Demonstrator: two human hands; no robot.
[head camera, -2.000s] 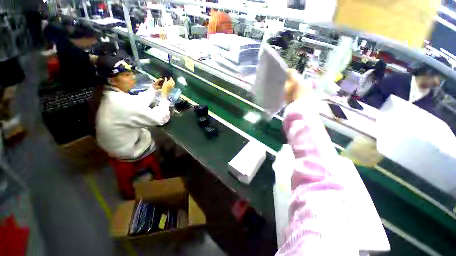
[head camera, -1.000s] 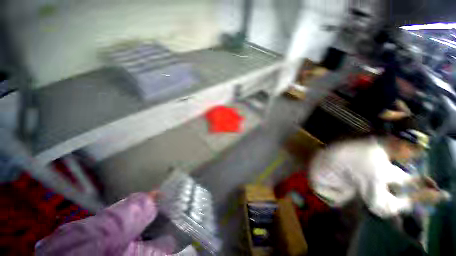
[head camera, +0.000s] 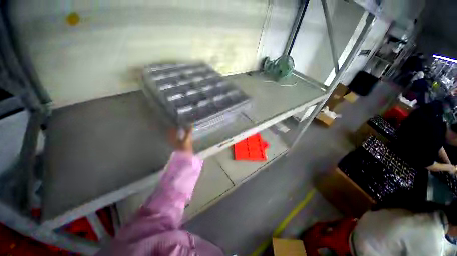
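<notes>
A grey, shiny tray (head camera: 205, 95) with rows of compartments lies on top of a pale stack on the grey shelf (head camera: 100, 135). It is blurred. My left hand (head camera: 183, 140), in a pink sleeve, is at the tray's near front corner, with its fingers closed on the edge. The hand is blurred and the finger detail is unclear. My right hand is not in view.
A green fan (head camera: 281, 67) stands at the shelf's far end, beside metal posts. A red slatted piece (head camera: 250, 147) lies on the lower level. Seated workers, a red stool and a carton of dark parts (head camera: 371, 175) are right, past a yellow floor line.
The view has turned left from the bench to the shelf. My left hand, which held a clear ribbed tray low in front of me, has moved up and forward to the stack.
</notes>
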